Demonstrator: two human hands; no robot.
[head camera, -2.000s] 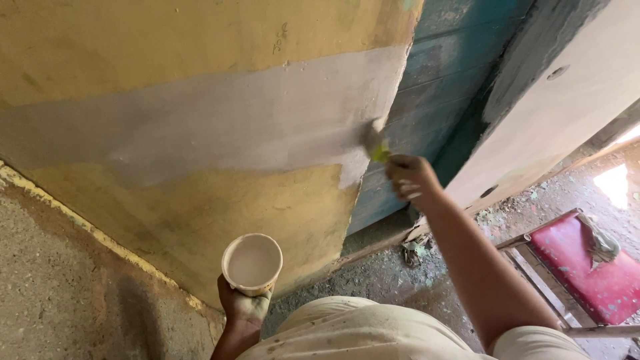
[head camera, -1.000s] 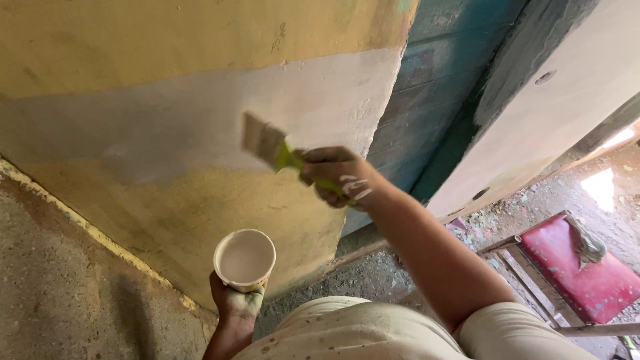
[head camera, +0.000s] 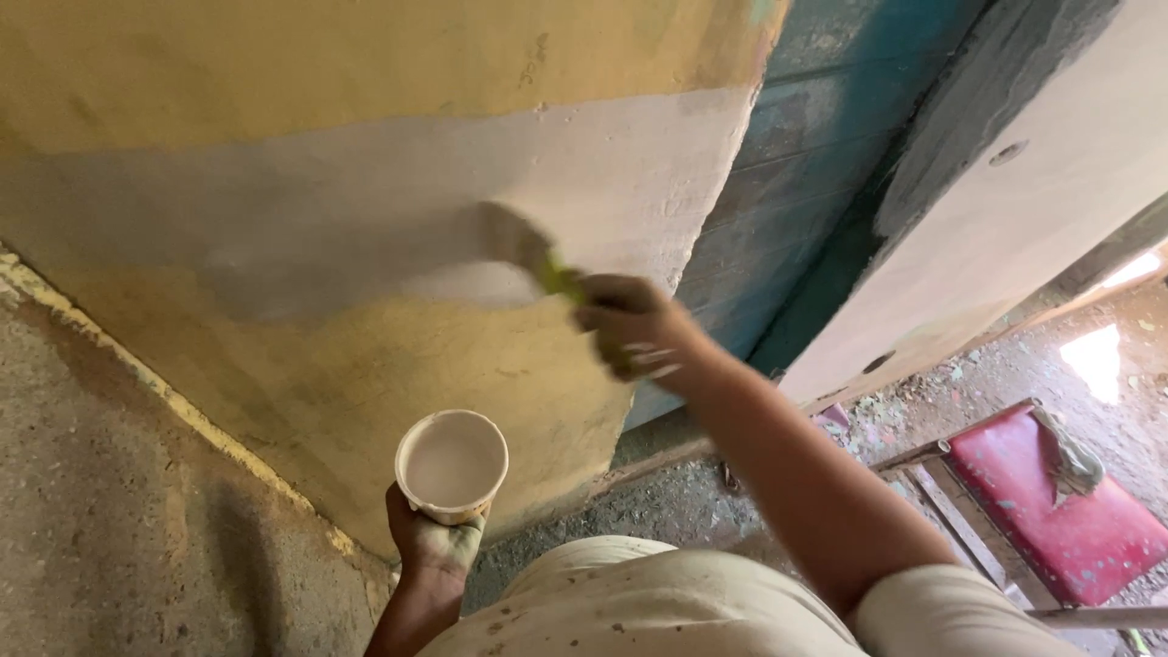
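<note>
A wide paintbrush (head camera: 525, 246) with a green handle is in my right hand (head camera: 634, 324), its bristles at a pale greyish band (head camera: 630, 173) painted across the yellow wall (head camera: 319, 64). Motion blurs the brush, so contact with the wall is hard to tell. My left hand (head camera: 438, 543) holds a small white tub (head camera: 452, 464) of pale paint from beneath, below the band and close to my body. Whitish paint marks my right hand near the wrist.
A rough concrete wall (head camera: 119, 474) meets the yellow wall at left. Blue-green boards (head camera: 803, 137) and a white panel (head camera: 1013, 201) stand at right. On the debris-strewn floor is a chair with a red seat (head camera: 1068, 538) spotted with paint, a rag (head camera: 1068, 456) on it.
The brush in my right hand has moved from the wall's right edge to the left across the pale band. My left hand still holds the tub.
</note>
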